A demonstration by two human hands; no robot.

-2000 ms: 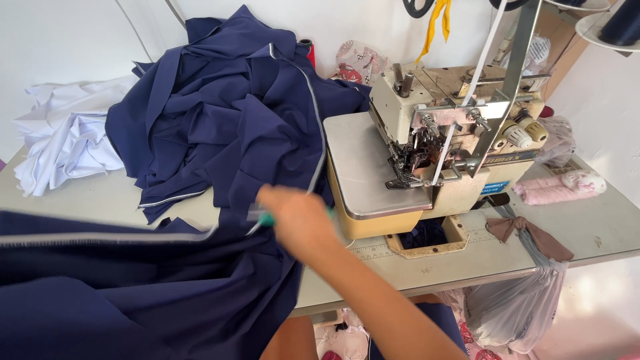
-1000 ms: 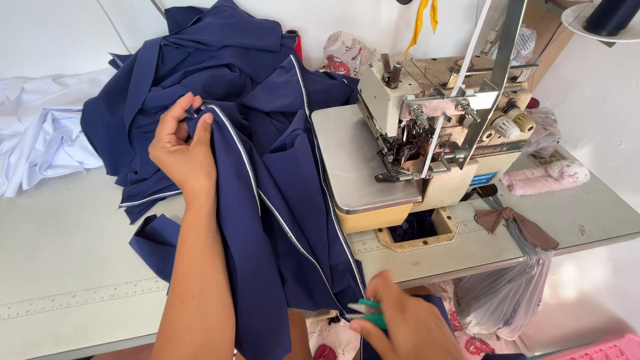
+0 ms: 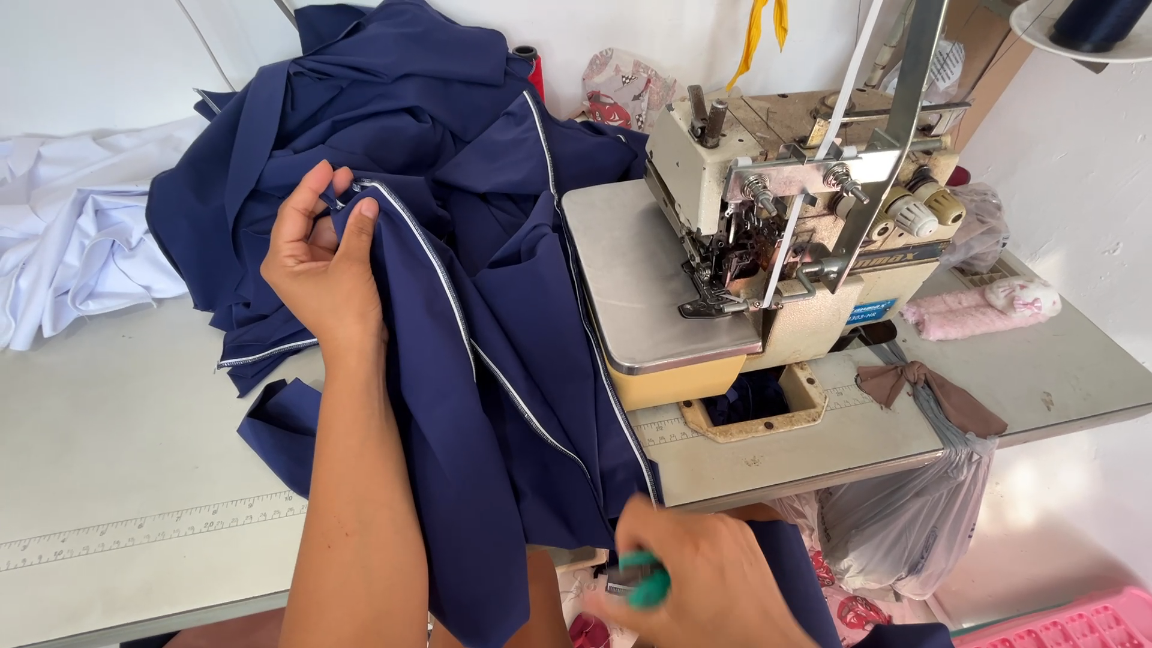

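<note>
Navy blue fabric (image 3: 360,108) with white overlocked edges lies heaped on the sewing table and hangs over its front edge. My left hand (image 3: 328,261) pinches an edge of it between thumb and fingers, left of the machine's metal plate. My right hand (image 3: 693,567), blurred, is low at the table's front edge, closed around green-handled scissors or thread snips (image 3: 646,580), beside the lower end of a white-stitched edge. The blades are mostly hidden or blurred. The overlock sewing machine (image 3: 801,207) stands to the right, with white tape running down to its presser foot.
White fabric (image 3: 90,225) lies at the far left. A printed ruler (image 3: 153,531) runs along the table front. A grey plastic bag (image 3: 909,513) tied with brown cloth hangs off the right side. A pink plush item (image 3: 981,306) lies behind it, and a pink tray (image 3: 1071,625) is at lower right.
Two seconds ago the right hand was over the fabric beside the machine plate; it is now lower, at the front edge. The left hand came into view and holds the fabric edge, which now hangs down.
</note>
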